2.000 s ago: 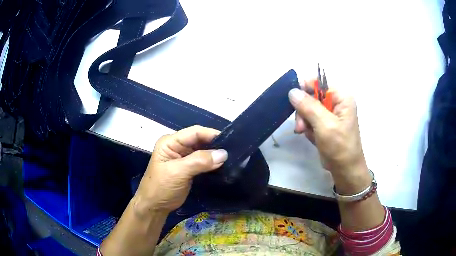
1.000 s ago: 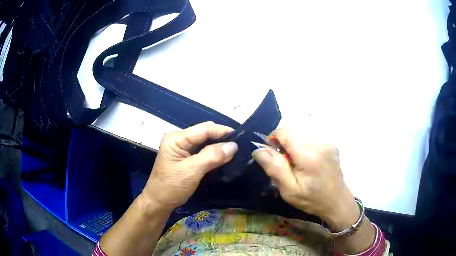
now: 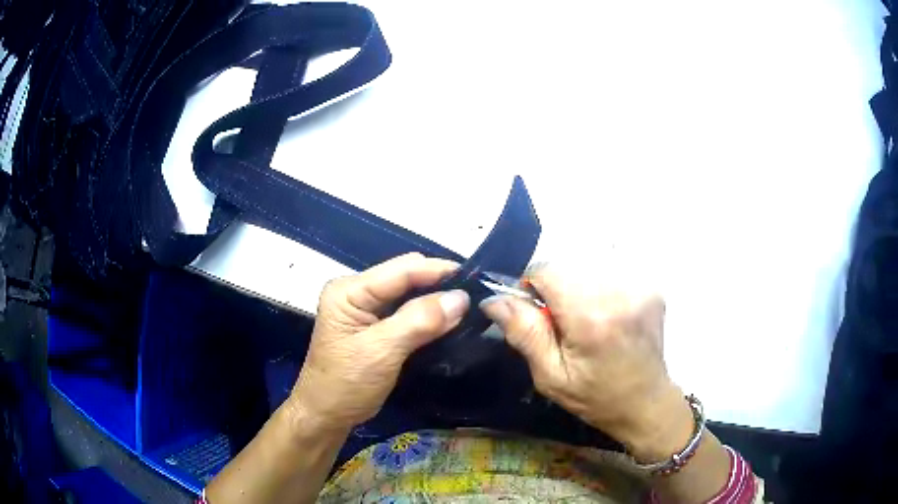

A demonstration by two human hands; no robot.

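Observation:
A dark navy denim strip point(image 3: 340, 224) with pale stitch lines loops over the white table and runs to my hands. My left hand point(image 3: 379, 330) pinches it near its end, thumb on top. The pointed strip end point(image 3: 514, 231) sticks up beyond my fingers. My right hand point(image 3: 596, 349) is closed on thread snips point(image 3: 512, 287), of which the grey blades and a little orange show. The blade tips are at the strip, just right of my left thumb. The rest of the snips is hidden by my fingers.
A large dark heap of strips point(image 3: 74, 118) lies at the left of the white table point(image 3: 689, 148). Dark material point(image 3: 871, 295) lies along the right edge. Blue bins point(image 3: 138, 374) are below at the left. The wearer's patterned clothing point(image 3: 443, 468) shows at the bottom.
My right hand has come down and left from the strip's tip to beside my left thumb. The snips, earlier pointing up, now point left; their blades look closer together than a second ago.

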